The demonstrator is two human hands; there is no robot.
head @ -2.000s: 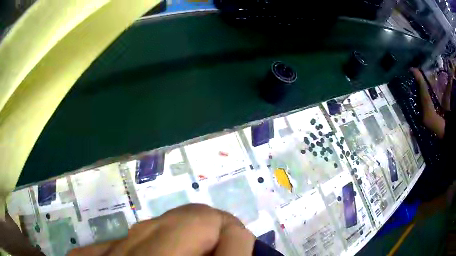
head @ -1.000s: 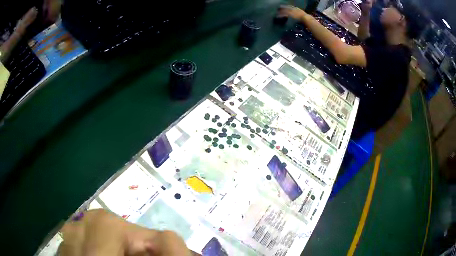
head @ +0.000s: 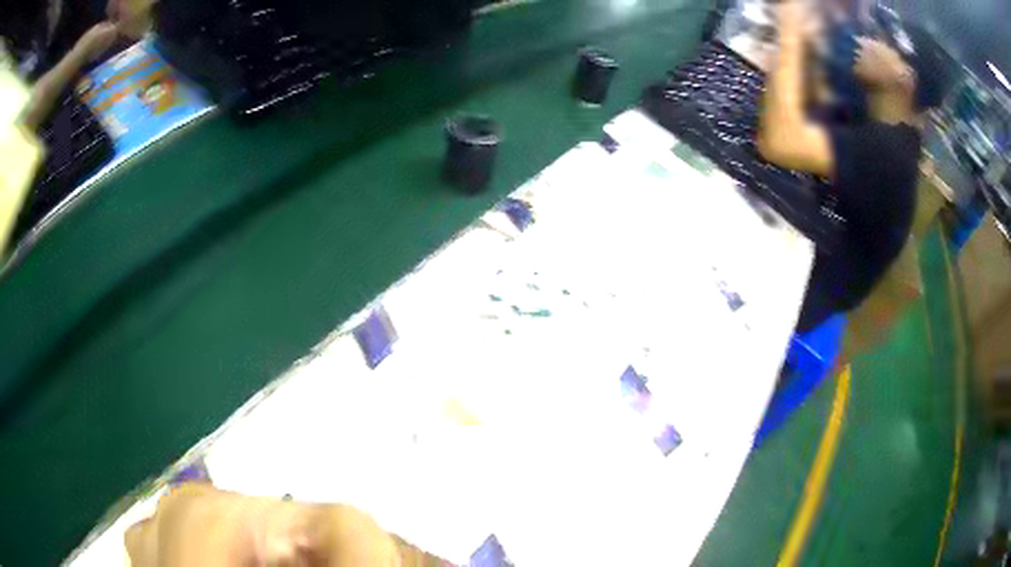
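One bare hand shows cut off at the bottom left edge; it looks like my right hand [head: 272, 536]. Its fingers are curled, and what they may hold is hidden. My left hand is not in view. A pale-yellow strip [head: 13, 150], likely release paper, is blurred at the left edge close to the camera. A black cylindrical housing [head: 471, 155] stands upright on the green conveyor. A second black housing [head: 595, 78] stands farther back. An orange-yellow scrap [head: 461, 412] shows faintly on the glaring side table, with dark dots [head: 532, 311] beyond it.
The white side table [head: 577, 465] runs diagonally beside the conveyor belt [head: 222, 266]. A person in black [head: 876, 199] works at its far right end by a black tray [head: 721, 111]. A blue stool [head: 798, 371] stands beneath. Another person's arm [head: 69, 66] is at upper left.
The view has swung right, bringing the person in black into sight and leaving most of the yellow sheet outside. The hand sits lower left. Glare now washes out the table.
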